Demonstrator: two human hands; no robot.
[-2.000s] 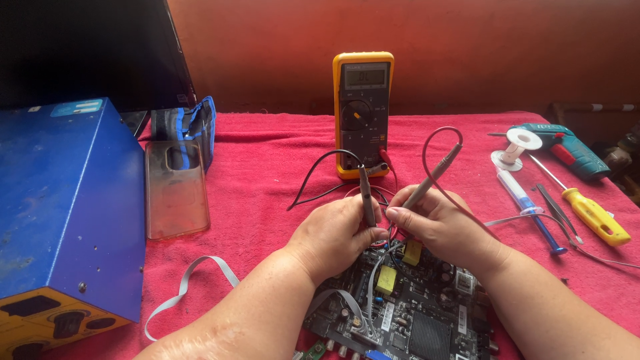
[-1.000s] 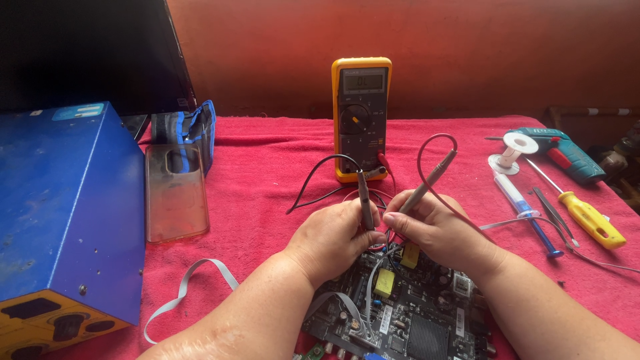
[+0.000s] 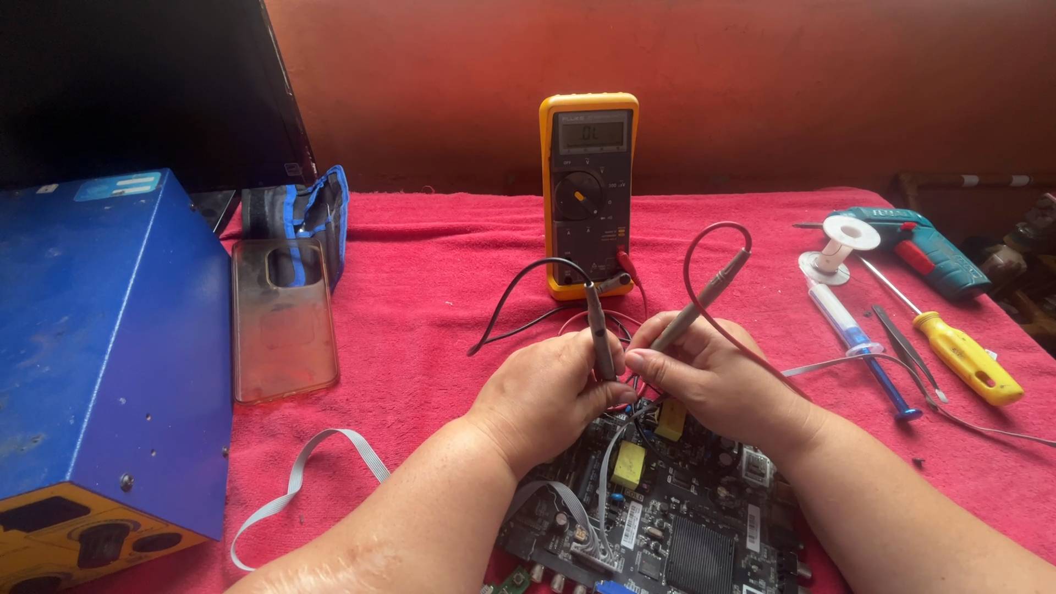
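A black-leaded test probe [image 3: 600, 330] stands nearly upright in my left hand [image 3: 553, 384]. My right hand [image 3: 714, 367] grips a second probe [image 3: 701, 299], tilted, with a red lead looping above it. Both hands meet over the far edge of a black circuit board [image 3: 660, 503] with yellow transformers, a finned heat sink and grey ribbon cable. The probe tips and what they touch are hidden by fingers and wires. Behind the hands a yellow Fluke multimeter [image 3: 587, 198] stands upright, its display lit with "OL".
A blue metal unit [image 3: 107, 330], a clear phone case [image 3: 285, 330] and a blue-trimmed pouch [image 3: 330, 214] lie left. At right are a solder spool [image 3: 837, 247], a syringe [image 3: 858, 342], tweezers [image 3: 907, 351], a yellow-handled screwdriver [image 3: 969, 359] and a green power tool [image 3: 932, 247].
The right-hand probe leans further right than one second ago. The multimeter's display now reads clearly, where it looked blank one second ago. Both hands remain over the board's far edge.
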